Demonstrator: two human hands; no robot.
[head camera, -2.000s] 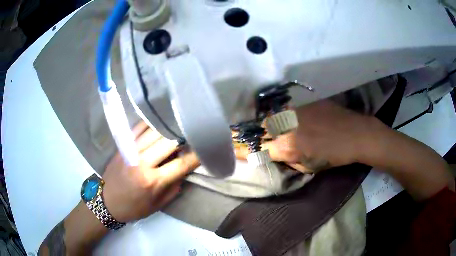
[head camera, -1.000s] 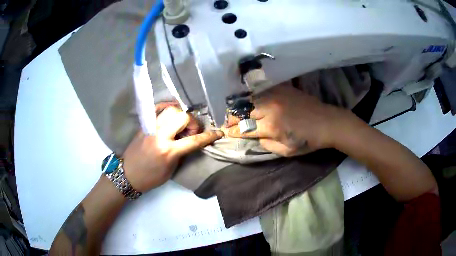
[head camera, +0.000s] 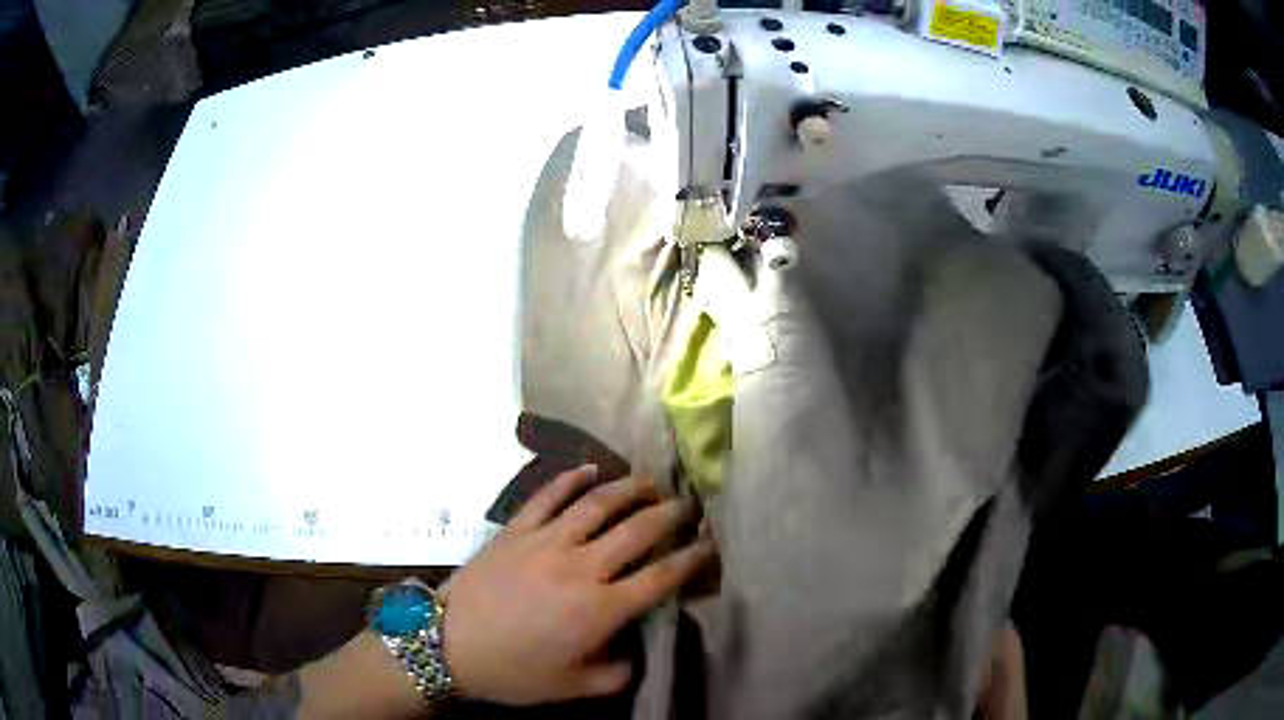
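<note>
Bunched grey-beige fabric (head camera: 873, 422) hangs from the sewing machine head over the table's front edge. A yellow-green piece (head camera: 701, 401) shows in its folds below the needle area. A dark brown piece (head camera: 561, 447) lies by my left fingers, and darker cloth (head camera: 1091, 373) hangs at the right. My left hand (head camera: 570, 584), with a watch at the wrist, is at the front edge, its fingers curled over the fabric folds. My right hand (head camera: 1003, 678) is mostly hidden behind the fabric at the bottom right; only a strip of skin shows. The presser foot (head camera: 690, 267) is small; its contact with cloth is unclear.
The white JUKI machine (head camera: 901, 113) spans the upper right, with a glowing lamp (head camera: 599, 176) left of its head. The white table (head camera: 324, 281) has ruler marks along its front edge. Dark and grey cloth (head camera: 42, 535) lies beyond the table at the left.
The view has moved back and right. Both hands have left the needle area and moved toward me. The fabric is pulled forward and gathered over the front edge, and the yellow-green piece now shows.
</note>
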